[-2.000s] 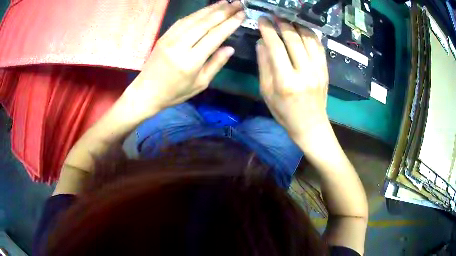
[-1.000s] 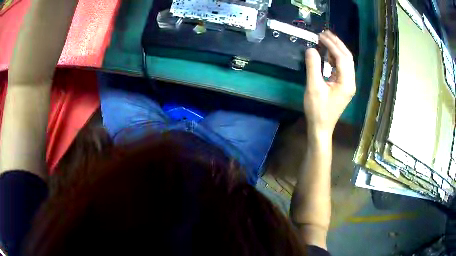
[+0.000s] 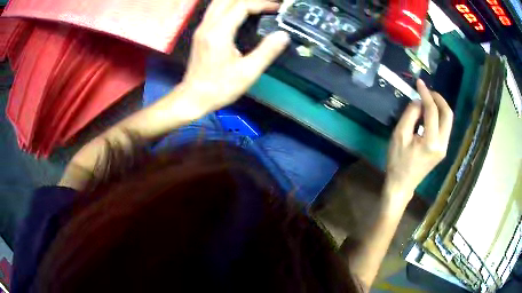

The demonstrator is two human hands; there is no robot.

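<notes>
An LED display module (image 3: 320, 22) with pale, unlit digits lies on the black test fixture (image 3: 309, 71), between clear guide blocks (image 3: 366, 68). My left hand (image 3: 229, 57) is at the module's left end, thumb and fingers around its edge. A red clamp handle (image 3: 406, 22) stands above the fixture, with a dark clamp arm near the digits. My right hand (image 3: 420, 131) is at the fixture's right side, fingers curled by the end of a white strip (image 3: 398, 80); whether it holds anything cannot be told. A brass-coloured latch (image 3: 334, 102) is on the fixture's front.
Red sheets (image 3: 109, 20) lie at the left, with folded red ones (image 3: 68, 86) hanging below. A stack of cardboard sheets (image 3: 486, 189) stands at the right. A panel meter (image 3: 483, 14) with red numbers is at the top right. The green mat (image 3: 303, 109) edges the bench.
Since one second ago, my left hand has come from the red sheets to the module. The display digits and red handle are now in view. My right hand remains by the fixture's right side.
</notes>
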